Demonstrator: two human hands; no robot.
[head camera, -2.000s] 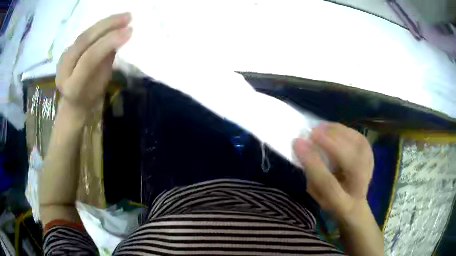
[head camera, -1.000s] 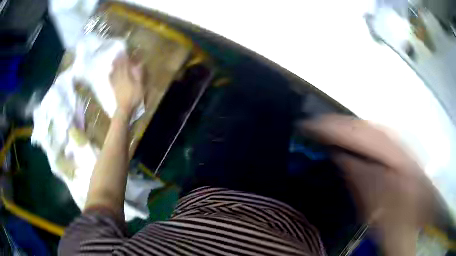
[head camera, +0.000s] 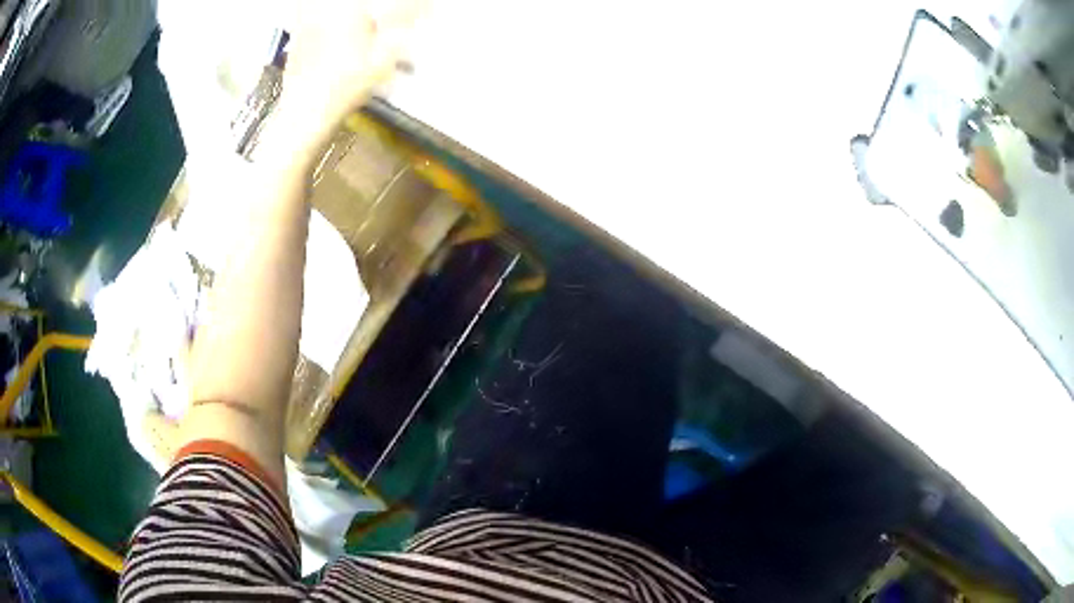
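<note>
My left hand (head camera: 347, 65) reaches over the left end of the white table (head camera: 660, 130). Its fingers are washed out against the white, so I cannot tell whether they hold cloth. White cut pieces (head camera: 147, 312) hang in a loose heap over a brown cardboard box (head camera: 383, 177) below the table's left edge, partly hidden by my forearm. My right hand is out of the picture.
The sewing machine bed (head camera: 942, 224) is at the right, with an orange-brown part (head camera: 987, 177) and dark blotches. A yellow frame bar (head camera: 71, 524) and a blue object (head camera: 41, 189) are at the left. The table's front edge runs diagonally down to the right.
My left hand has moved up from the cloth in the box to the table's left end. My right hand has left the picture. The white strip held between both hands earlier no longer shows distinctly.
</note>
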